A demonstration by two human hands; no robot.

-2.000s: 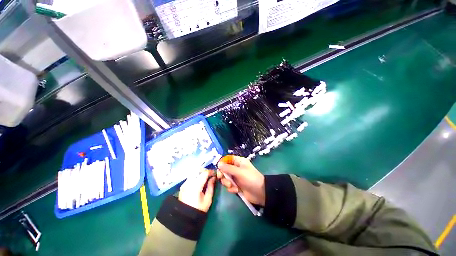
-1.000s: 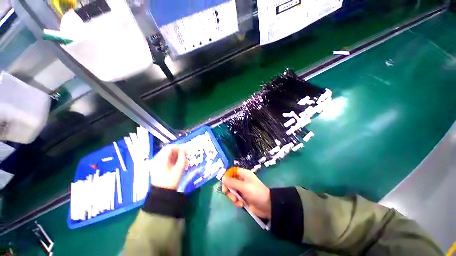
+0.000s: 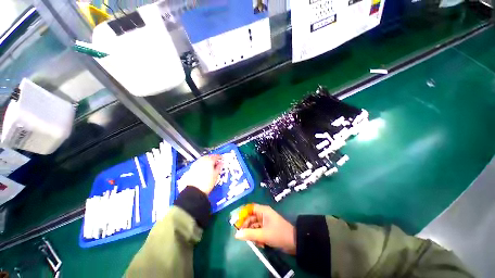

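Observation:
My left hand [image 3: 203,172] reaches into the right-hand blue parts tray [image 3: 248,187], its fingertips among the small white pieces [image 3: 232,172]; whether it grips one cannot be told. My right hand [image 3: 267,227] is closed around an orange-yellow hand tool [image 3: 244,213], mostly hidden in the fist. A long thin white strip [image 3: 263,259] sticks out below the right hand toward me, with a small white piece near the tool's tip.
The left-hand blue tray [image 3: 93,242] holds long white strips [image 3: 111,213]. A fan-shaped wire pile [image 3: 296,149] lies beyond my right hand, white ends toward me. A slanted metal post [image 3: 127,100], white bins [image 3: 138,59] and paper sheets [image 3: 334,27] stand or hang behind. Loose rods [image 3: 52,256] lie far left.
My left hand has moved from beside my right hand into the right-hand tray. My right hand, still around the orange-yellow tool, sits lower in view. The whole view has shifted a little.

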